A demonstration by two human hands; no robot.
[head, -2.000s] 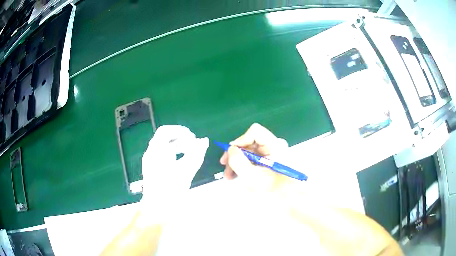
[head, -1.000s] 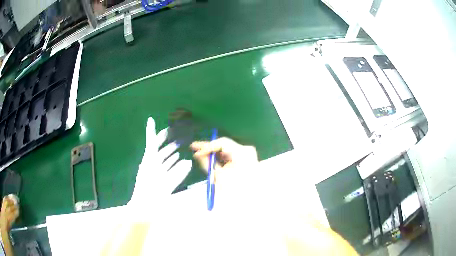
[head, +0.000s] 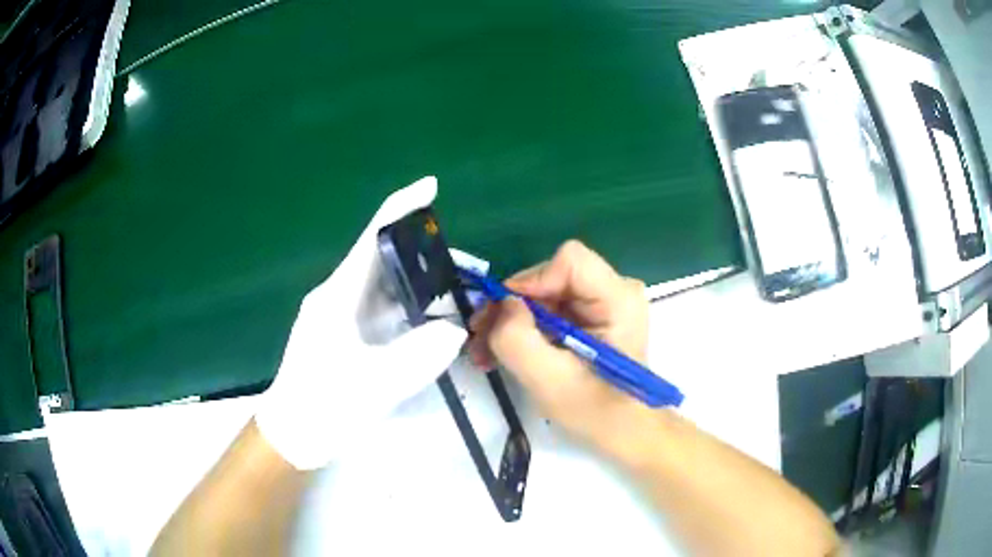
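Observation:
My left hand (head: 364,337), in a white glove, holds a black phone middle frame (head: 422,261) tilted over the white paper. The frame's solid camera end, with a small orange spot, points up and away; its other end points down toward me. My bare right hand (head: 566,326) holds a blue pen (head: 609,364) at the frame's right edge near the camera end. The pen's tip is partly hidden by the frame and fingers.
Another frame (head: 46,321) lies on the green mat (head: 326,87) at far left. A black blister tray (head: 49,93) is at upper left. At right are a printed sheet (head: 789,196) and a fixture (head: 908,163) holding a black frame. White paper (head: 141,468) covers the near edge.
The frame between my hands was a dark blur over the mat; my gloved hand now grips it upright and tilted. The pen has swung to point up-left. The other person's hand at left is out of view.

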